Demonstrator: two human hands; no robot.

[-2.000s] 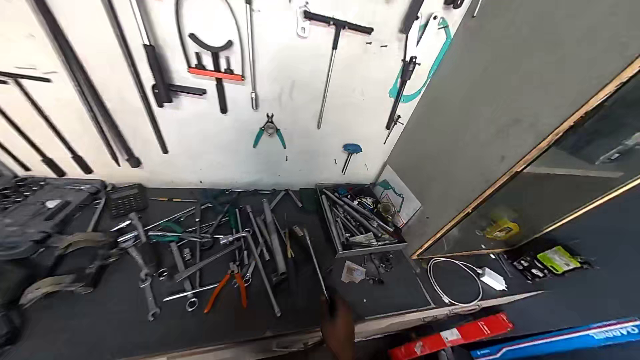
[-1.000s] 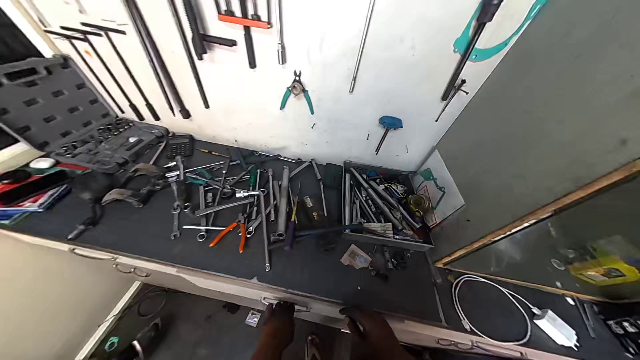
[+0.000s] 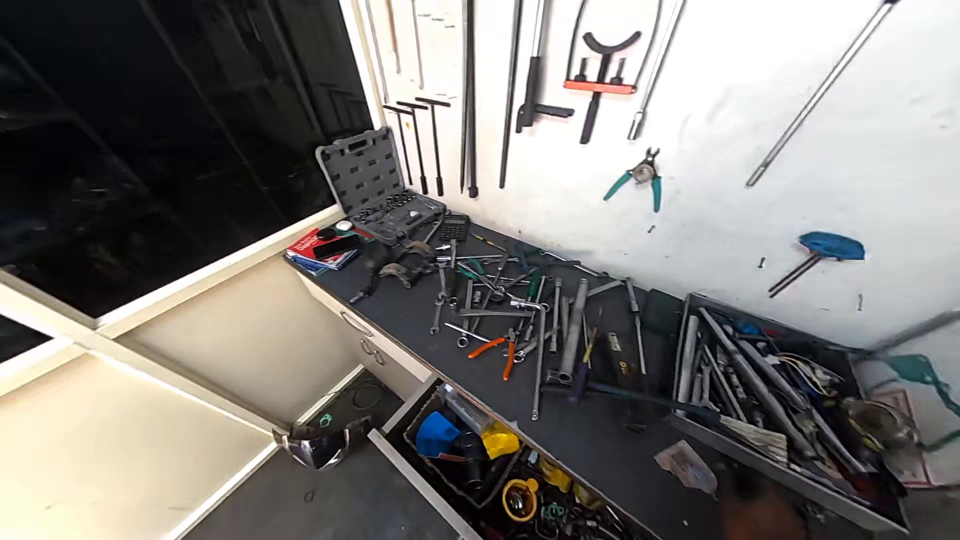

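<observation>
My right hand (image 3: 757, 514) is a blurred shape at the bottom right, just in front of the grey metal tray (image 3: 787, 480). Its fingers cannot be made out, nor whether it holds anything. My left hand is out of view. Beside the right hand lies a small clear plastic bag (image 3: 688, 466). Below the bench edge a drawer (image 3: 420, 484) stands pulled out; in it are a blue plastic part (image 3: 437, 435), yellow parts (image 3: 499, 441) and a yellow ring-shaped part (image 3: 520, 500). Orange-handled pliers (image 3: 508, 352), wrenches and a long socket handle (image 3: 538, 360) lie on the bench.
A grey socket case (image 3: 360, 176) stands with its lid up at the far left end, near a calculator (image 3: 454, 226) and booklets (image 3: 319, 251). Green-handled pliers (image 3: 643, 174) and T-handle wrenches hang on the wall. A dark visor-like object (image 3: 319, 450) lies on the floor.
The drawer, closed a second ago with both my hands at its front, is now open. My left hand has left the view; my right hand is near the tray. The view has swung left.
</observation>
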